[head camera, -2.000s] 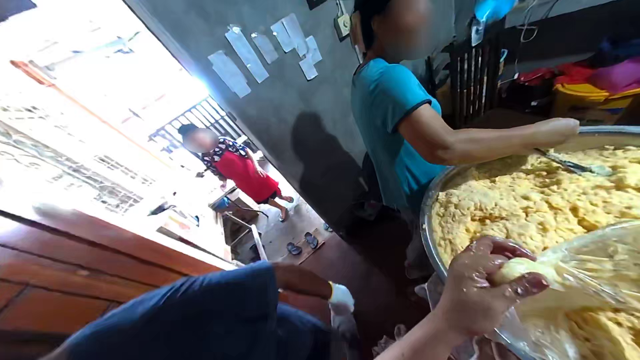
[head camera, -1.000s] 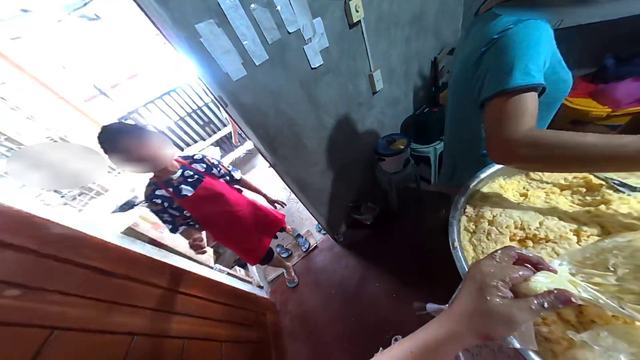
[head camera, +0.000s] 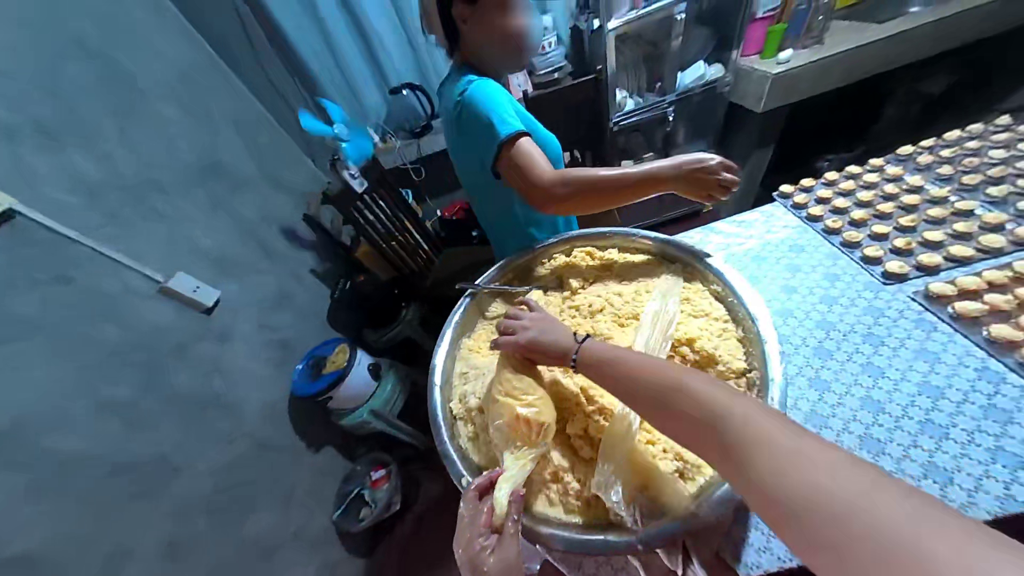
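Observation:
A big round metal basin (head camera: 768, 336) holds crumbly yellow dough (head camera: 608, 296). Over its left part hangs a clear plastic bag (head camera: 520, 408) filled with dough. My left hand (head camera: 490, 528), wet, pinches the bag's narrow twisted end at the basin's near left rim. My right hand (head camera: 538, 332), with a dark bead bracelet at the wrist, grips the other end of the bag; its fingertips are partly hidden. Another plastic bag (head camera: 628, 464), flattened, lies across the dough beneath my right forearm. A metal utensil handle (head camera: 496, 286) rests over the far left rim.
A co-worker in a teal shirt (head camera: 496, 160) stands beyond the basin, one arm reaching right. Trays of small pastries (head camera: 912, 208) lie on the patterned tablecloth (head camera: 840, 384) at right. At left stand a lidded bucket (head camera: 336, 372), a bin (head camera: 366, 496) and a grey wall (head camera: 120, 384).
The view has swung right from the doorway to the basin. My right hand is now in view on the filled bag. The co-worker's arm has moved away from the dough.

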